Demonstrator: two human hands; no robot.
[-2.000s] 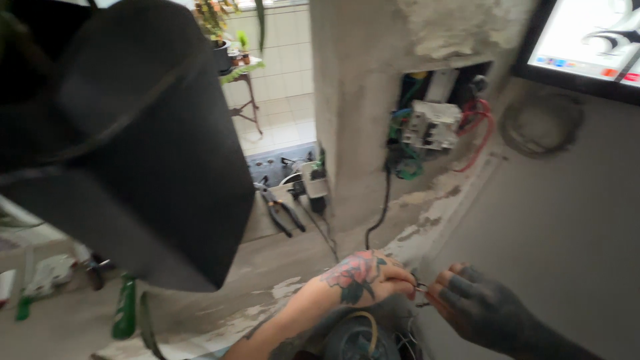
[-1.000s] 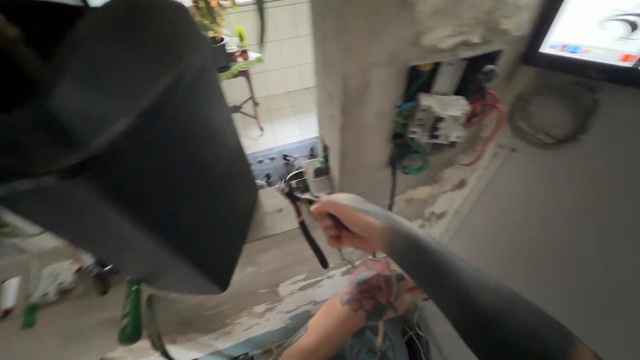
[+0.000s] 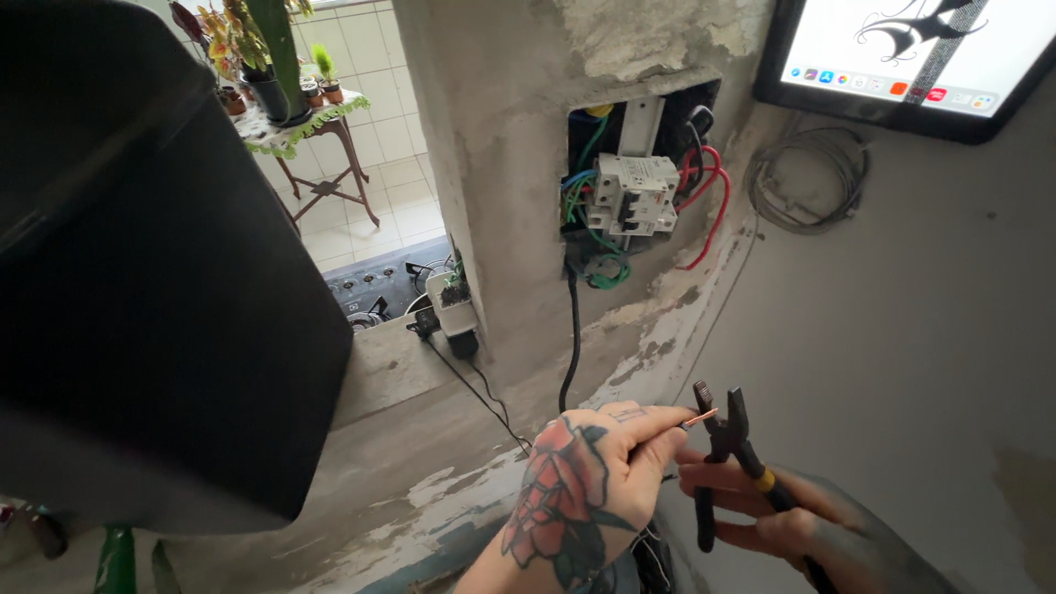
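My left hand (image 3: 606, 470) pinches a wire whose bare copper end (image 3: 701, 418) pokes out past the fingertips. Just right of it, my right hand (image 3: 767, 503) holds pliers (image 3: 730, 437) with black handles and a yellow band; their jaws stand apart, close beside the copper strands. Above both hands, in a wall opening, circuit breakers (image 3: 635, 194) sit on a metal rail, with green and blue wires at their left and red wires (image 3: 716, 206) at their right. A black cable (image 3: 572, 346) hangs from the opening's lower edge. The rest of the held wire is hidden by my left hand.
A large black container (image 3: 165, 289) fills the left side. Plugs in a white outlet block (image 3: 452, 305) rest on the ledge (image 3: 388, 371), beside a cooktop (image 3: 384, 285). At the upper right are a screen (image 3: 899, 74) and a coiled grey cable (image 3: 808, 181). Potted plants stand on a table.
My right hand reached to the ledge one second ago and has come back beside my left hand with the pliers. Two seconds ago the pliers lay on the ledge.
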